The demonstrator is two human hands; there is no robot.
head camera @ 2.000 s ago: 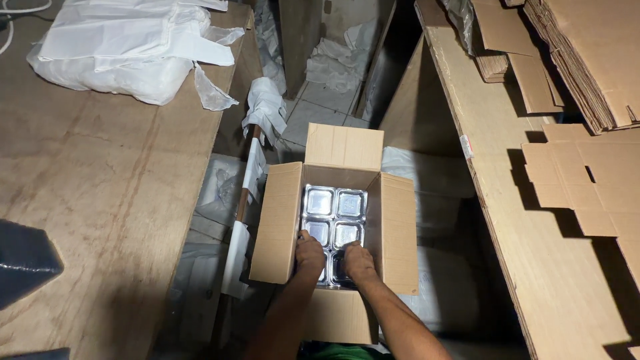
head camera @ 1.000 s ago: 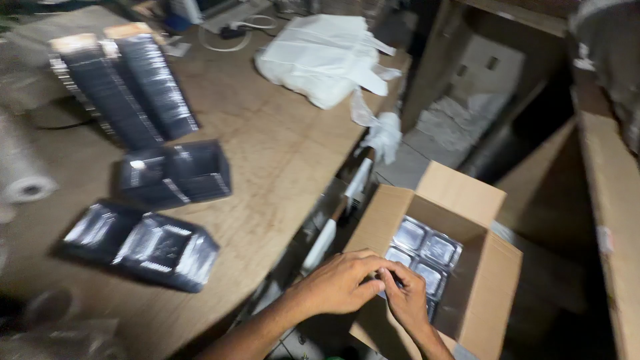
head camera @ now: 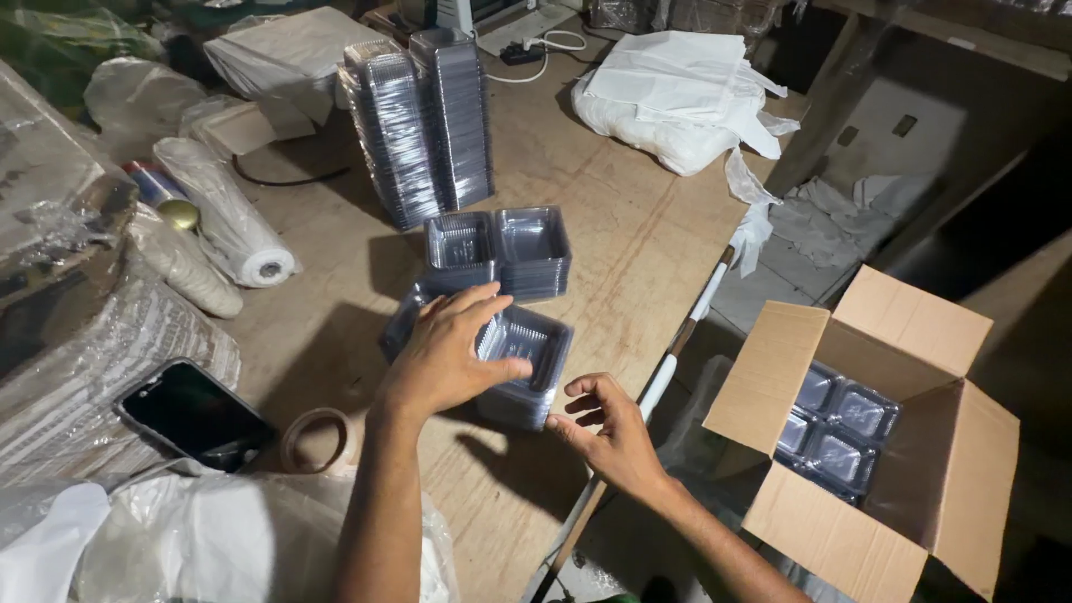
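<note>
Over the near stack of clear plastic containers (head camera: 529, 347) is my left hand (head camera: 456, 347), its fingers spread across the left part and its thumb over the right tray. My right hand (head camera: 607, 431) is at that stack's lower right corner, fingers curled apart, with thumb tip touching or almost touching the edge. Just behind stands a pair of short container stacks (head camera: 532, 239), and farther back two tall stacks (head camera: 456, 117). To the right, below table height, an open cardboard box (head camera: 976, 469) holds several more containers (head camera: 842, 452), bases up.
A phone (head camera: 197, 414) and a roll of tape (head camera: 318, 440) lie left of my left arm. Plastic film rolls (head camera: 226, 218) are farther left. White plastic bags (head camera: 670, 92) lie at the table's back right. The table edge (head camera: 670, 360) runs between the stacks and the box.
My hands were inside the box two seconds ago, then together above its left side; now they are at the near container stack on the table. The view has swung left.
</note>
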